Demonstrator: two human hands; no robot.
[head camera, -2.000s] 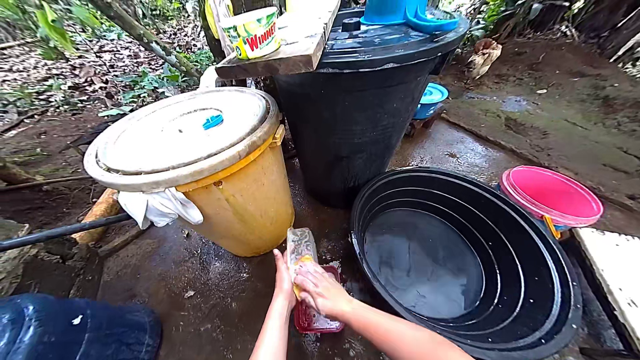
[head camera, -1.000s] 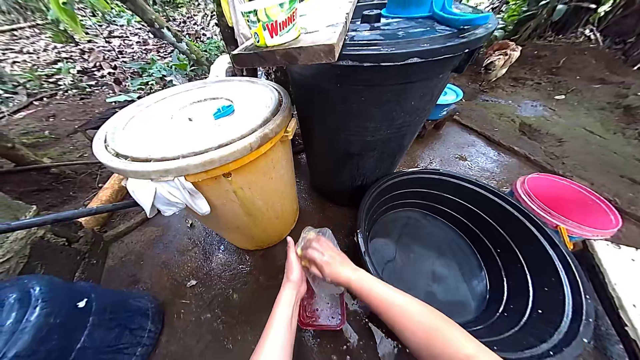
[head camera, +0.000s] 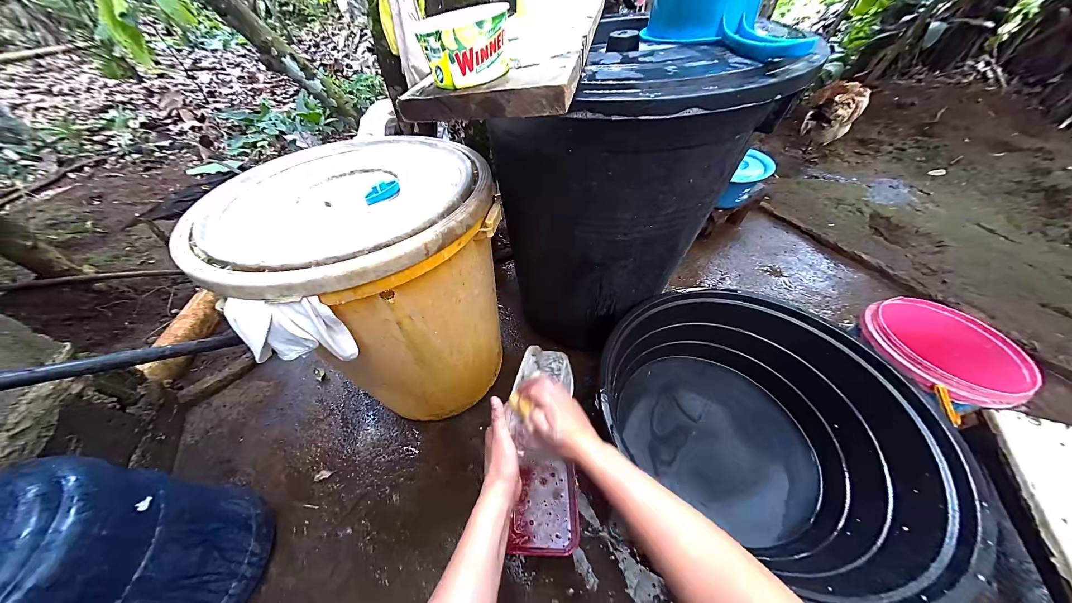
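Observation:
A clear plastic container (head camera: 543, 368) is tilted between my hands, over a red plastic tray (head camera: 548, 511) on the wet floor. My left hand (head camera: 501, 448) supports the container along its left side. In my right hand (head camera: 553, 414), blurred by motion, a yellow thing, perhaps a sponge, is pressed against the container's near part. Spots of foam or water lie in the tray. Just right of the hands sits a wide black plastic basin (head camera: 720, 452) with a little water in it.
A yellow bucket (head camera: 419, 335) with a whitish lid and a tall black bin (head camera: 620, 201) stand ahead. A wooden board (head camera: 536, 92) holds a printed tub (head camera: 463, 46). A pink basin (head camera: 950, 352) is at right, a dark blue plastic object (head camera: 126, 528) at lower left.
My right hand has shifted over the clear container, which is now tilted with its far end showing beyond the hands. More of the red tray shows than two seconds ago.

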